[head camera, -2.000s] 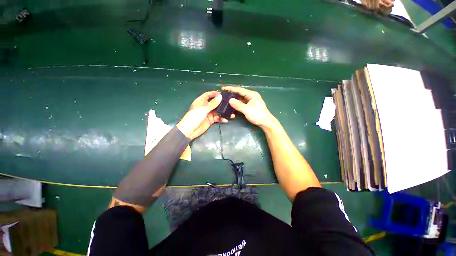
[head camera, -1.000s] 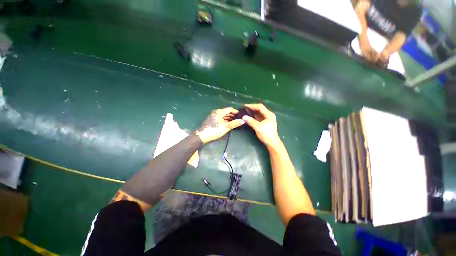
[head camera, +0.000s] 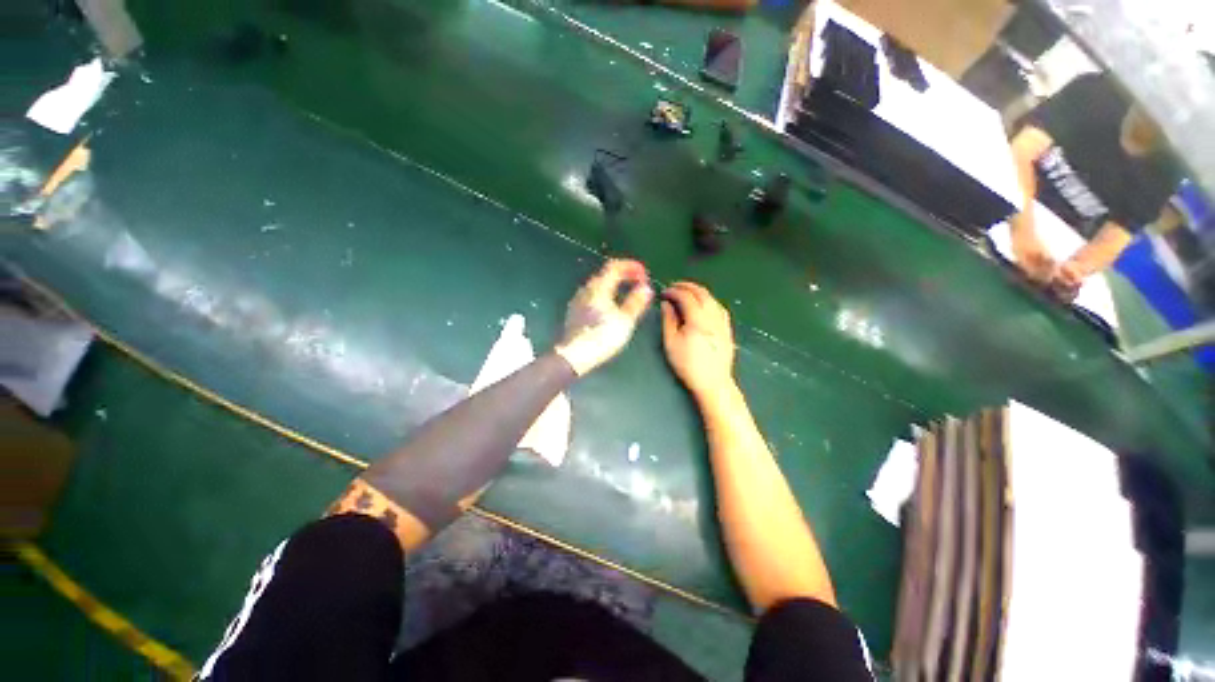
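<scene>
My left hand (head camera: 606, 316), with a grey sleeve on the forearm, is over the far part of the near bench, fingers curled. A small dark patch shows between its fingers; I cannot tell if it is a part. My right hand (head camera: 698, 339) is just to its right, palm down, fingers bent, with a gap between the hands. Its fingertips are blurred and I cannot tell if they hold anything. A blurred black unit (head camera: 708, 235) lies on the far belt just beyond the hands.
More black units (head camera: 769, 197) and an open one (head camera: 670, 117) lie on the far belt. A torn white sheet (head camera: 504, 354) lies by my left forearm. A stack of boards (head camera: 1073, 546) stands at right. A person (head camera: 1093, 160) works beyond, near a white-topped pile (head camera: 933, 120).
The view has turned and shifted. The black unit between my hands and its bundled cord on the near bench no longer show there. My hands have moved apart.
</scene>
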